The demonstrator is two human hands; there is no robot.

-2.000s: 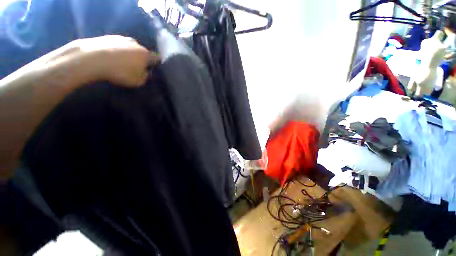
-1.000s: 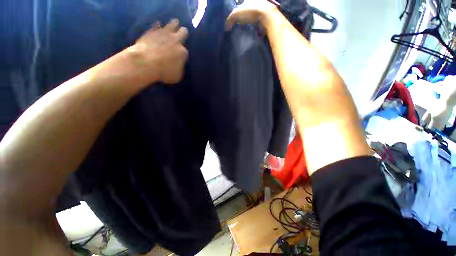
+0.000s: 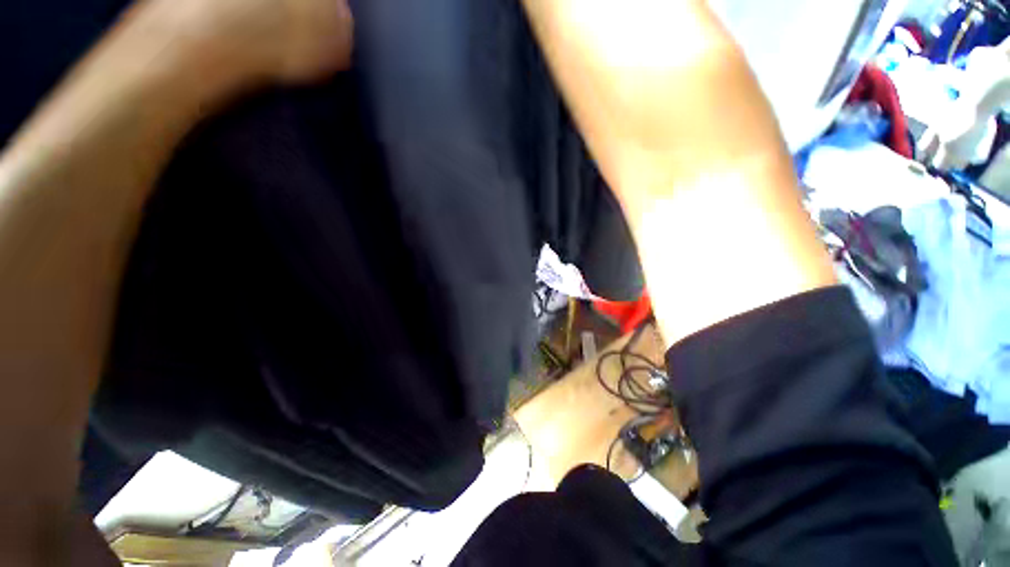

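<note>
Dark hanging garments (image 3: pixel 321 277) fill the left and middle of the view, their lower parts hanging down close in front of me. My left hand (image 3: pixel 316 39) is at the top edge against the dark cloth, partly cut off and blurred; its fingers cannot be made out. My right forearm reaches up beside the garments with a black sleeve, and my right hand is beyond the top edge. No label or phone shows.
A brown box (image 3: pixel 565 426) with tangled black cables (image 3: pixel 637 382) stands below. A red bundle (image 3: pixel 622 312) is partly hidden behind my right forearm. Light blue and white shirts (image 3: pixel 952 299), with a crumpled grey heap (image 3: pixel 880 249), lie at the right.
The view has tilted down and closer to the garments. My right hand, seen on the dark cloth one second ago, has left the top of the picture. The hangers no longer show.
</note>
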